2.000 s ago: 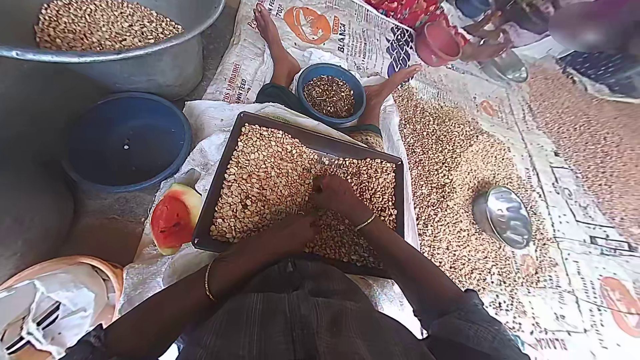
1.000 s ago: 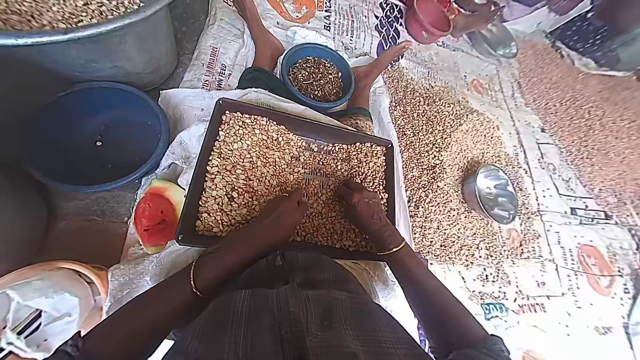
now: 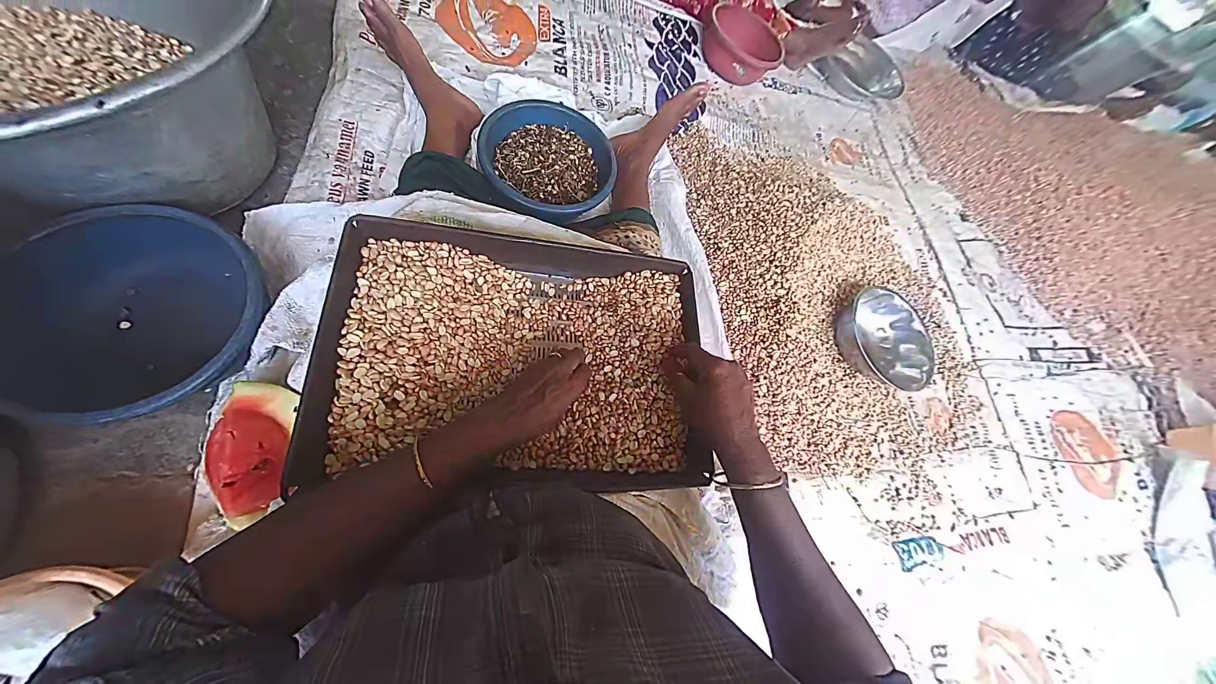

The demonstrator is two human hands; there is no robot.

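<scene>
A dark rectangular tray [image 3: 328, 351] with a slotted bottom lies across my lap, spread with pale split beans or kernels [image 3: 418, 342]. My left hand [image 3: 546, 394] rests low over the middle of the kernels, fingers drawn together; whether anything is between them is hidden. At the tray's right edge is my right hand [image 3: 712, 394], its fingers curled, and their contents cannot be seen. Beyond the tray, between my feet, stands a blue bowl [image 3: 489, 157] of dark brown debris [image 3: 546, 163].
On the left are a large metal tub [image 3: 199, 133] of kernels, a blue basin [image 3: 233, 361] and a cut piece of watermelon [image 3: 249, 451]. Kernels [image 3: 798, 247] cover the printed sacks on the right, around a steel bowl [image 3: 891, 339]. A person's hand [image 3: 822, 38] is near a red bowl [image 3: 741, 43].
My hands, together over the kernels two seconds ago, have moved apart. My right hand has gone right to the tray's edge. Bare slotted bottom shows near the middle.
</scene>
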